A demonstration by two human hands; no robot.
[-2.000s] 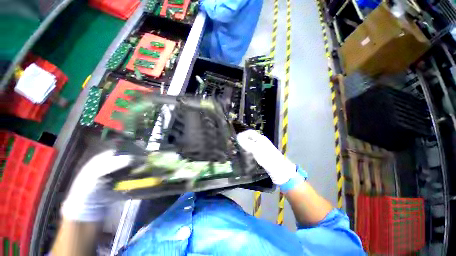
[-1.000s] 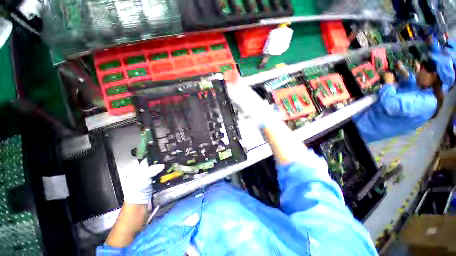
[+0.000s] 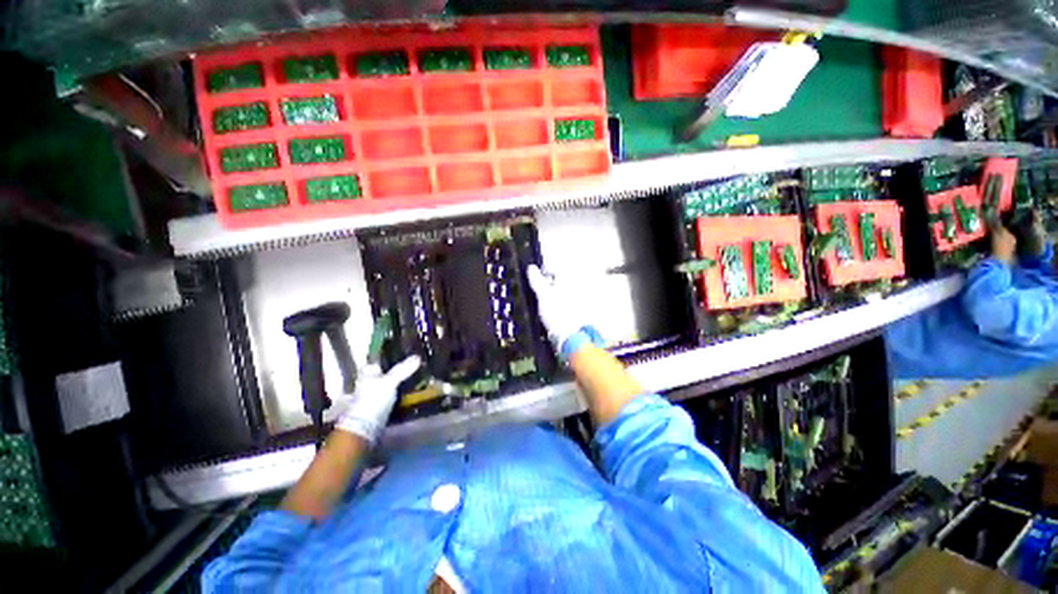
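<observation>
A black carrier fixture [image 3: 461, 304] lies on the silver plate of the line in front of me, with no large green board in it. My gloved left hand [image 3: 377, 398] is at its lower left corner, thumb on the frame edge. My gloved right hand [image 3: 559, 304] is at its right edge, fingers against the frame. A black handheld barcode scanner [image 3: 316, 357] lies on the plate left of the fixture. A red compartment tray [image 3: 424, 140] sits on the shelf behind, with small green boards in some cells.
Carriers with red cover sheets [image 3: 752, 262] and green modules lie along the line at right. A black bin [image 3: 888, 406] of carriers stands below the rail. A person in a blue smock [image 3: 972, 313] works at far right. A white card [image 3: 766, 79] is on the upper shelf.
The fixture has come from above the floor bin over to the line and down onto the plate. The view has turned left. My right hand has lowered to the fixture's right edge.
</observation>
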